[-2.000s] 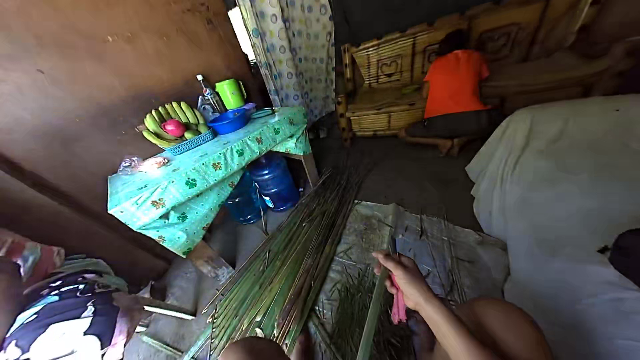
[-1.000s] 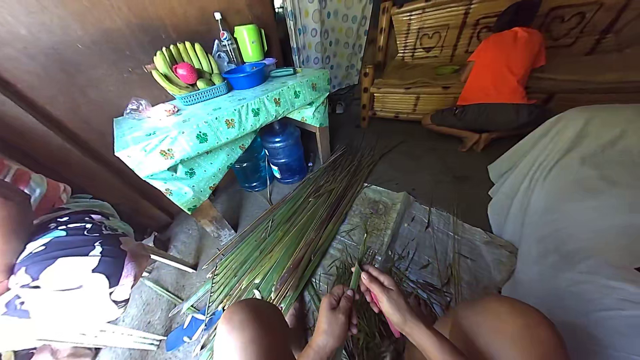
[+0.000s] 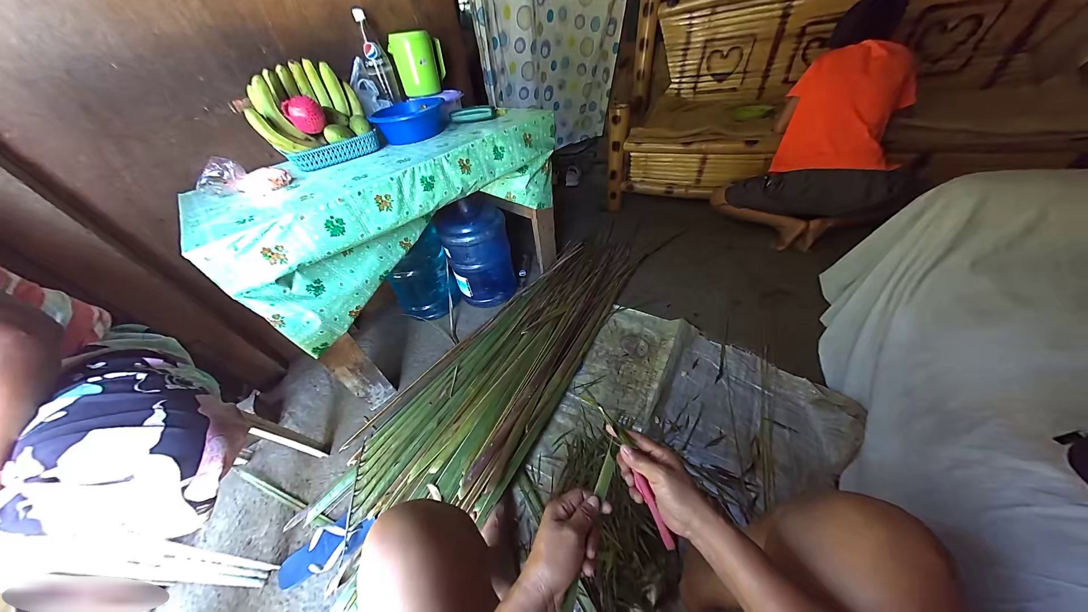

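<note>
A narrow green palm leaf strip runs upward from my left hand, whose fingers are closed on it. My right hand, just above and to the right, grips a pink-handled knife against the strip; its blade is mostly hidden by the fingers and leaf. A large bundle of long green and brown leaves lies on the floor ahead of my knees. Under both hands is a heap of thin leaf trimmings, partly on a grey sheet.
A cloth-covered table holds a fruit basket and a blue basin, with water jugs beneath. One person sits at left; another kneels by a bamboo bench. A draped grey cloth stands right.
My left hand, out of sight two seconds ago, came into view and took hold of the leaf strip. The strip, held long in my right hand before, is now between both hands.
</note>
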